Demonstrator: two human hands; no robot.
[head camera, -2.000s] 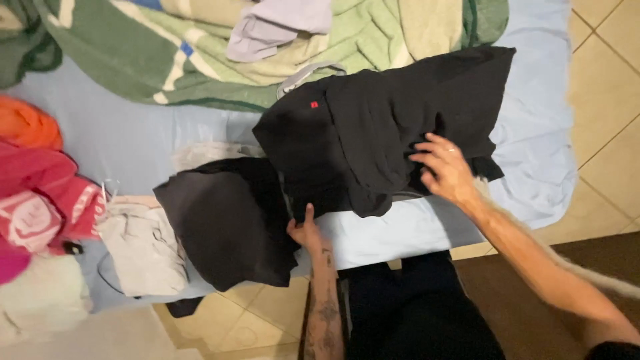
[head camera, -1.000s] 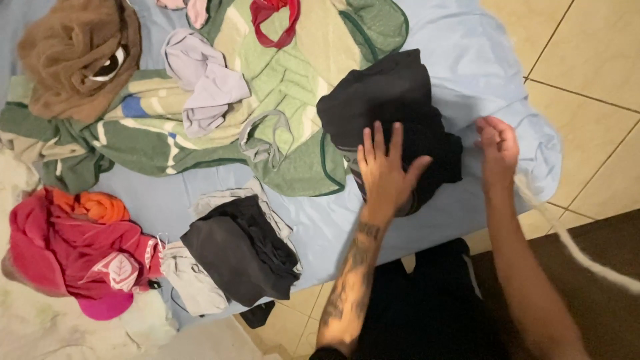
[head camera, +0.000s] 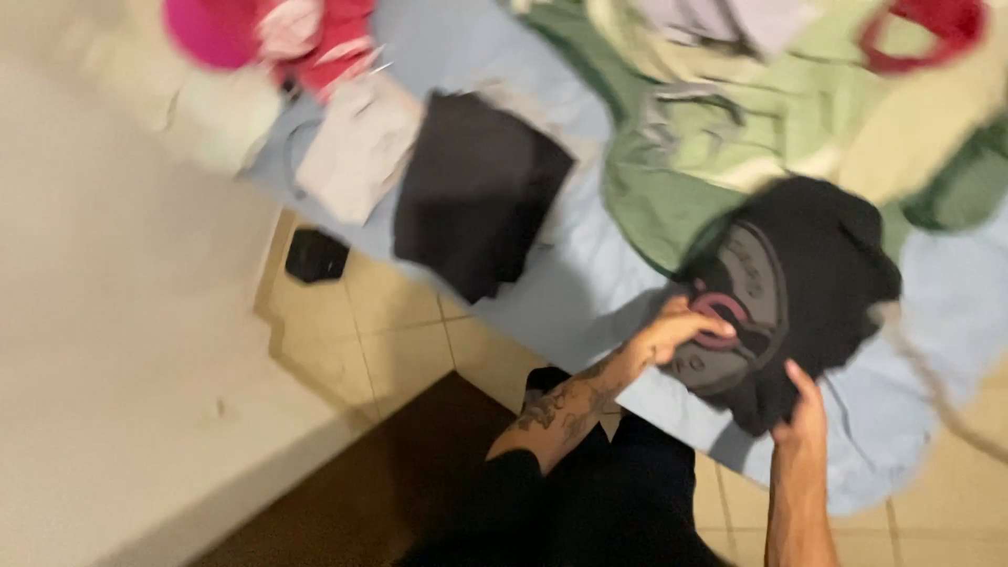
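A folded black garment with a grey and pink print (head camera: 827, 268) is between my two hands over the bed's light blue sheet (head camera: 535, 315). My left hand (head camera: 681, 331) grips its left edge, thumb on the print. At its lower edge, my right hand (head camera: 799, 405) holds the cloth with the thumb on top and the fingers hidden below. To the left lies a folded dark grey garment (head camera: 480, 189), with a whitish garment (head camera: 358, 146) beside it.
A green patterned blanket (head camera: 654, 189) spreads behind, with a lilac cloth (head camera: 732, 20) and a red item (head camera: 929, 31) on it. Red and pink clothes (head camera: 315, 39) lie at the upper left. A black object (head camera: 316, 254) is on the tiled floor, near the wall (head camera: 142, 315).
The black garment was spread long, then bunched under my left hand; now it is a compact bundle gripped by both hands, its print showing. The view has swung noticeably.
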